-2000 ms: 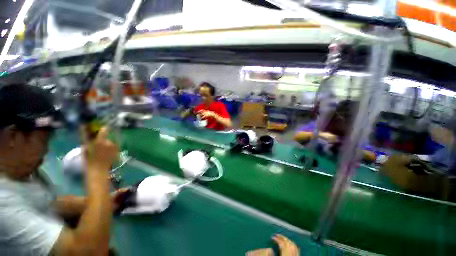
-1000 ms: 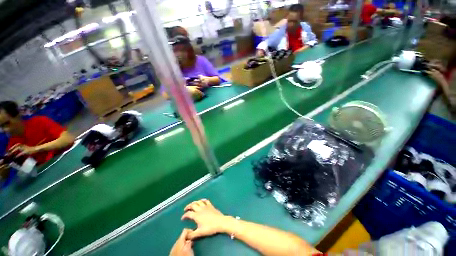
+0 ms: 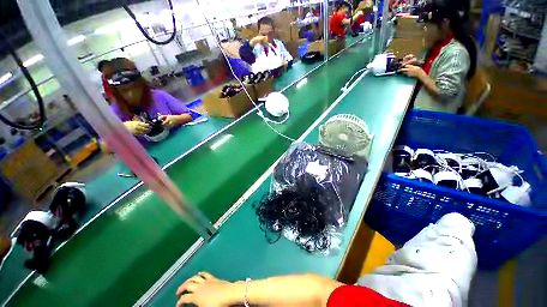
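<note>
My right hand [image 3: 207, 291] lies low over the green bench, with curled fingers, cut off by the bottom edge. A thin bracelet is on its wrist and a red sleeve is further back. I cannot tell whether it holds anything. My left hand is not in view. A pile of tangled black rings [image 3: 294, 211] lies in front of me on the near part of a shiny plastic bag [image 3: 321, 174] with a white label. No hand touches the pile.
A small round fan [image 3: 346, 135] stands beyond the bag. A blue crate [image 3: 444, 201] of white-and-black units is at the right, beside pale cloth like a trouser leg. A metal post [image 3: 132, 150] rises at the conveyor's edge. People work opposite and at the far right.
The view has swung right, bringing the crate and far-right worker into fuller view. My left hand, seen beside the right a second ago, has left the picture. My right hand is now lower in view.
</note>
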